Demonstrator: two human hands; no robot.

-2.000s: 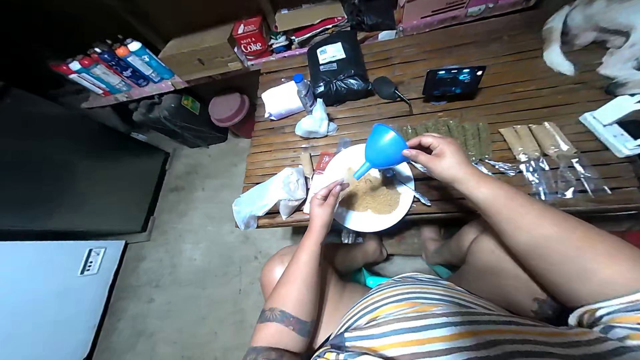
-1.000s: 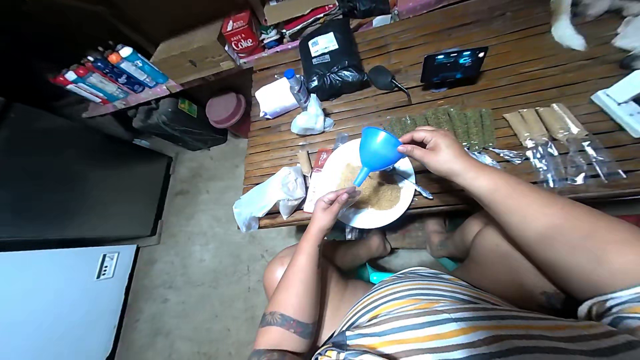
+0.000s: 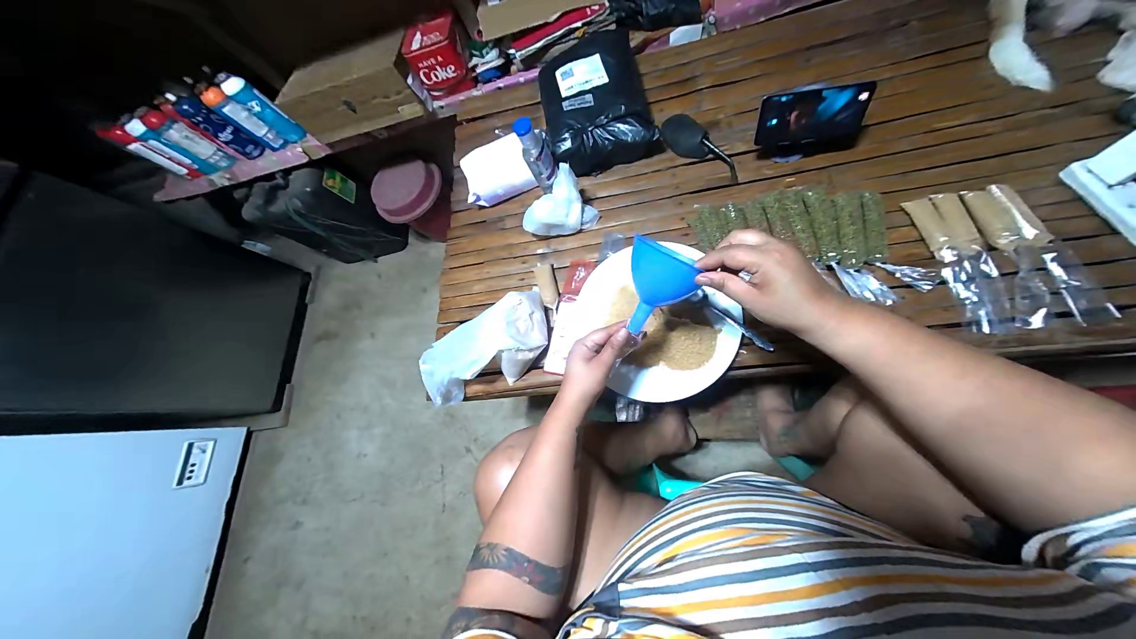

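Note:
My right hand (image 3: 768, 275) pinches the rim of a blue plastic funnel (image 3: 661, 271), which tilts with its spout down to the left. At the spout's tip is my left hand (image 3: 596, 359), its fingers closed around it and what seems to be a small clear plastic bag. Below both hands a white plate (image 3: 661, 386) holds light brown granules (image 3: 683, 344), and a spoon (image 3: 741, 330) rests on its right side. Right of the plate lie several clear packets of green dried flakes (image 3: 799, 222) and several packets of brown powder (image 3: 972, 220).
On the slatted wooden table (image 3: 719, 67) are a crumpled plastic bag (image 3: 488, 342), a bottle with a blue cap (image 3: 535, 155), a black wrapped parcel (image 3: 596, 98), a black mirror (image 3: 685, 138) and a propped phone (image 3: 815, 120). An animal's paw (image 3: 1021, 62) is at the far right.
My hands stay over the plate. The funnel's mouth, turned more toward the view one second ago, now tips further to the right.

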